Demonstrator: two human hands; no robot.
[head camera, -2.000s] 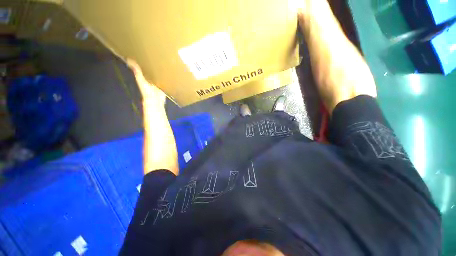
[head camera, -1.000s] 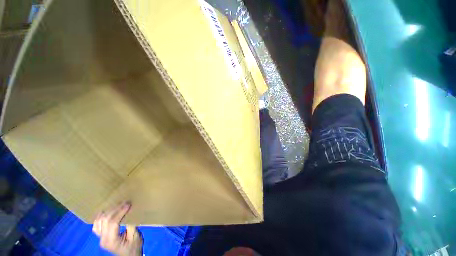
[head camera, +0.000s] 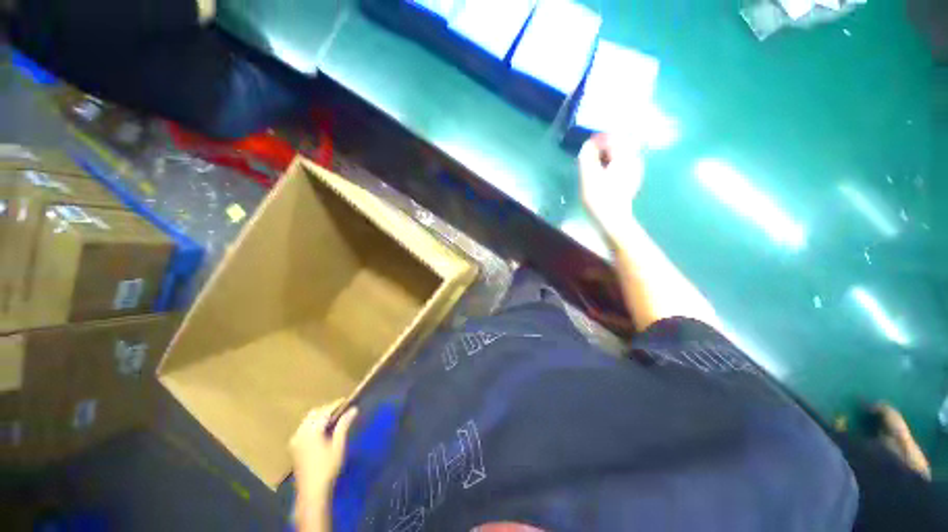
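An open brown carton (head camera: 312, 312) stands low beside the bench, its mouth facing me and its inside empty. My left hand (head camera: 320, 442) grips the carton's near rim. My right hand (head camera: 610, 182) reaches over the green bench to the near end of a row of blue boxes with pale, glaring tops (head camera: 615, 88). Its fingertips are at the end box's edge, but glare and blur hide whether they hold it.
The green bench (head camera: 748, 312) runs diagonally on the right, with white bags (head camera: 795, 12) at its far side. Labelled cartons (head camera: 104, 260) stand on a blue pallet at left. A red stool (head camera: 255, 151) and a person in dark clothes (head camera: 135, 62) are upper left. Another person's arm (head camera: 899, 442) shows lower right.
The carton has moved down and away from me, beside the bench. My left hand still holds its rim. My right hand has come into view, over the bench at the blue boxes.
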